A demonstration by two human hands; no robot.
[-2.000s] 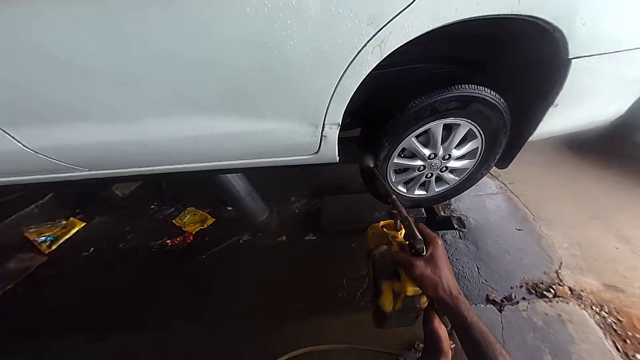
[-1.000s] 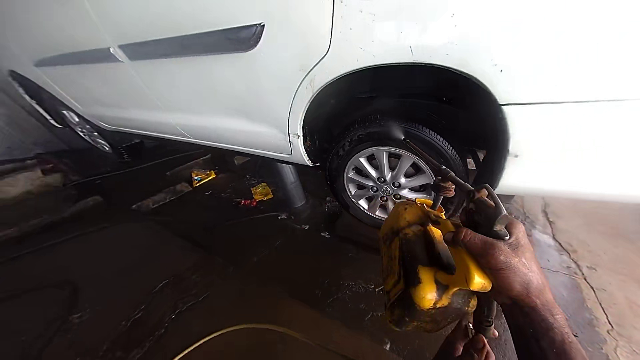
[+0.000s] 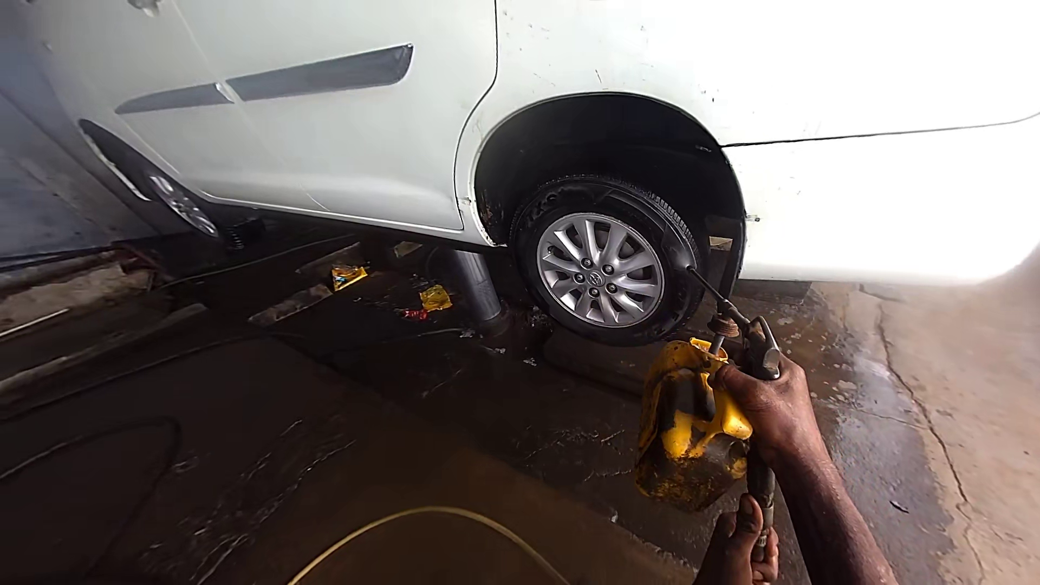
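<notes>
My right hand (image 3: 776, 406) is closed around the metal trigger handle of a spray gun (image 3: 764, 353), its thumb beside a grimy yellow plastic container (image 3: 691, 422) at the gun's left. Lower down, my left hand (image 3: 743, 540) grips the lower end of the gun's handle, partly cut off by the frame's bottom edge. The gun's thin nozzle points up and left, overlapping the right side of the tyre in view. That tyre surrounds a silver multi-spoke wheel (image 3: 600, 270) under the dark wheel arch of a white car (image 3: 325, 146).
A grey metal post (image 3: 475, 288) stands under the car, with yellow wrappers (image 3: 435, 297) beside it on the dark wet floor. A yellow hose (image 3: 431, 510) curves across the bottom. Concrete ledges (image 3: 73, 288) lie at left; cracked concrete (image 3: 959, 406) extends at right.
The view has shifted, now showing more of the car's side and its other wheel. Both hands still hold the gun and container, which stand farther right and lower than a second ago.
</notes>
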